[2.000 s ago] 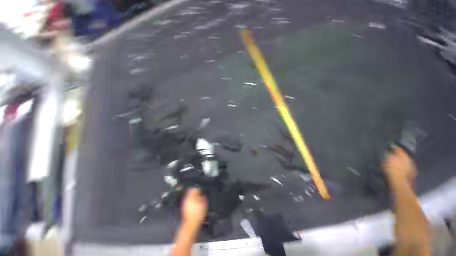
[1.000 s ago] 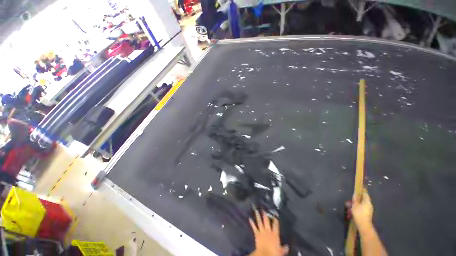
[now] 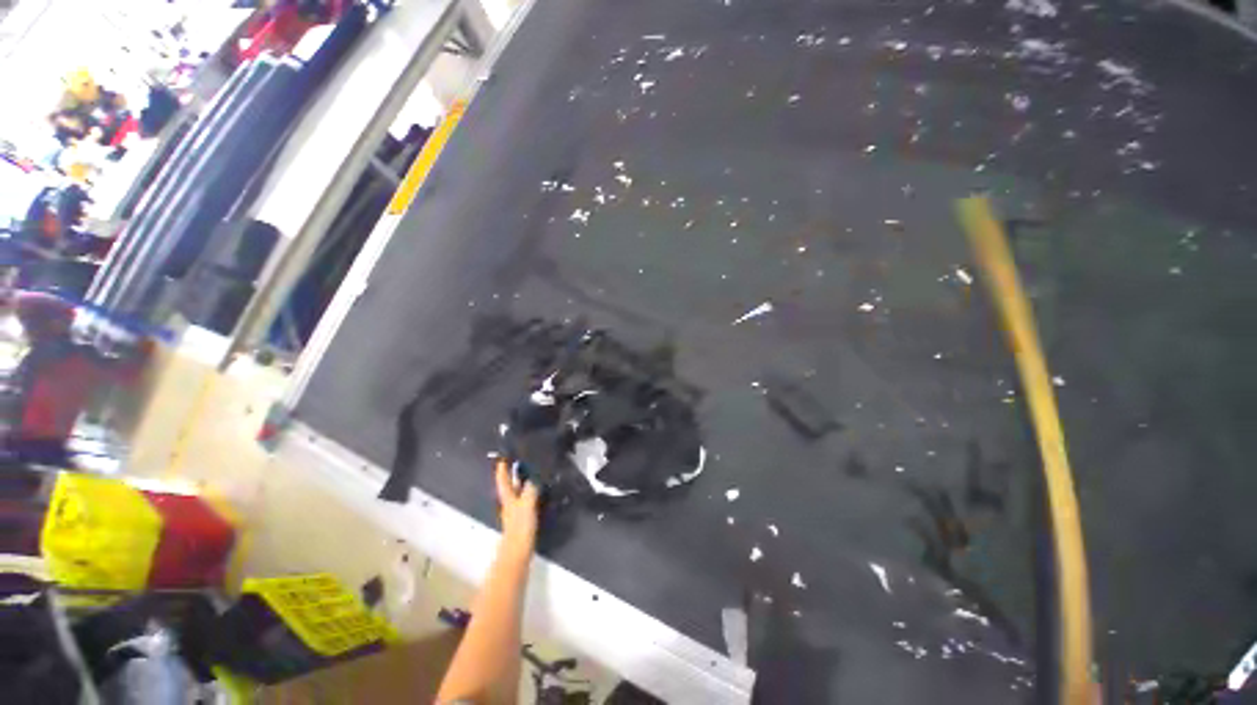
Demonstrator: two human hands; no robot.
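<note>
A bunched heap of black offcuts with a few white bits [image 3: 627, 427] lies on the dark cutting bed [image 3: 827, 124] near its front edge. My left hand [image 3: 517, 503] reaches in from below and touches the heap's near left side; blur hides whether its fingers hold any cloth. A long yellow wooden stick [image 3: 1037, 393] slants across the right part of the bed, blurred, its lower end at the picture's bottom edge. My right hand is out of the picture.
Small white scraps [image 3: 751, 314] are scattered over the bed. A white rail [image 3: 372, 482] edges the bed. Yellow crates [image 3: 104, 530], a red crate [image 3: 190, 540] and a cardboard box [image 3: 372, 675] stand on the floor at lower left. A side table [image 3: 352, 145] is at upper left.
The view has shifted. My left hand has moved from the heap's near end to its left side, and the offcuts are bunched more compactly. My right hand, earlier on the stick, has left the picture.
</note>
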